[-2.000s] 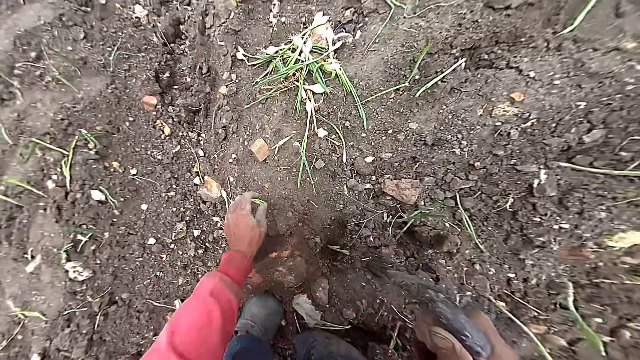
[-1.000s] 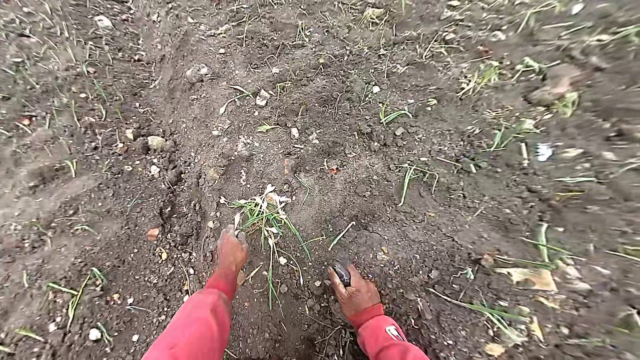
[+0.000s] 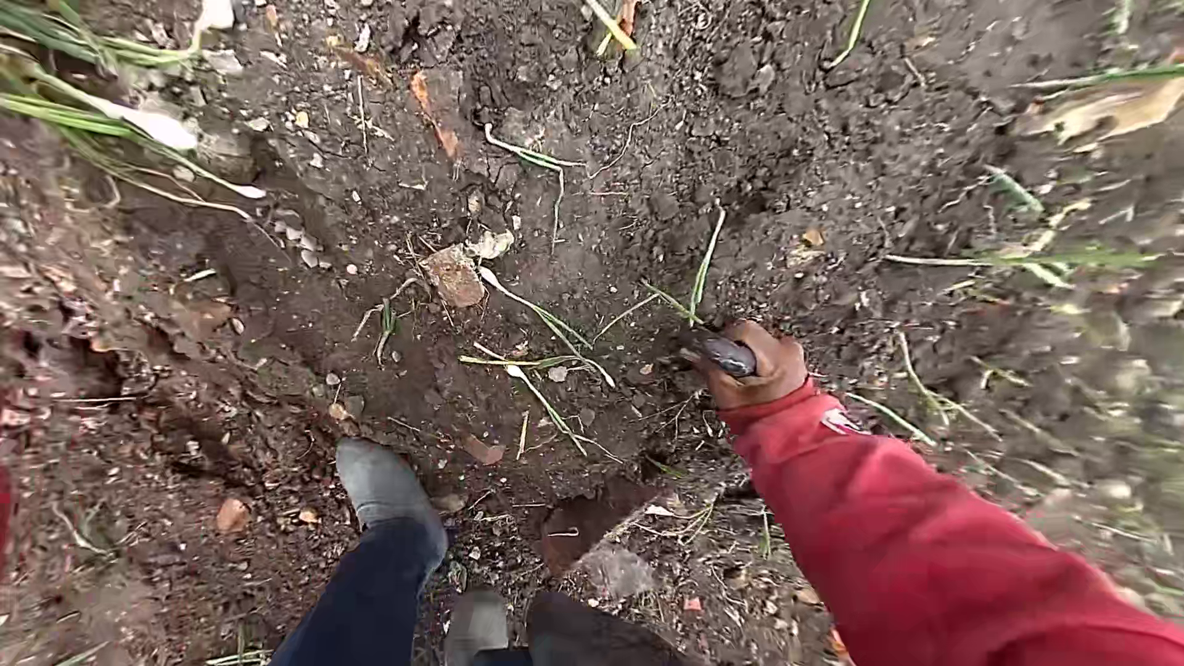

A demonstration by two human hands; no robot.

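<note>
My right hand (image 3: 758, 365), in a red sleeve, grips the dark rounded handle (image 3: 728, 353) of a hand tool whose working end is low in the soil and not clearly seen. Green shoots (image 3: 703, 268) stand just beyond the fist. Left of it, thin green plants with small white bulbs (image 3: 546, 319) lie loose on the ground. At the top left is a bunch of green stalks with white bulbs (image 3: 157, 125). My left hand is out of view; only a sliver of red shows at the left edge.
My grey boot (image 3: 384, 481) and dark trouser legs are at the bottom. A reddish stone (image 3: 455, 276) lies left of centre, with a dry pale leaf (image 3: 1110, 109) at the upper right. More green stalks (image 3: 1017, 261) are scattered at the right over rough, clumpy soil.
My left hand, seen beside the bunch of plants one second ago, has left the view. My right hand still holds the dark tool. The view has shifted strongly.
</note>
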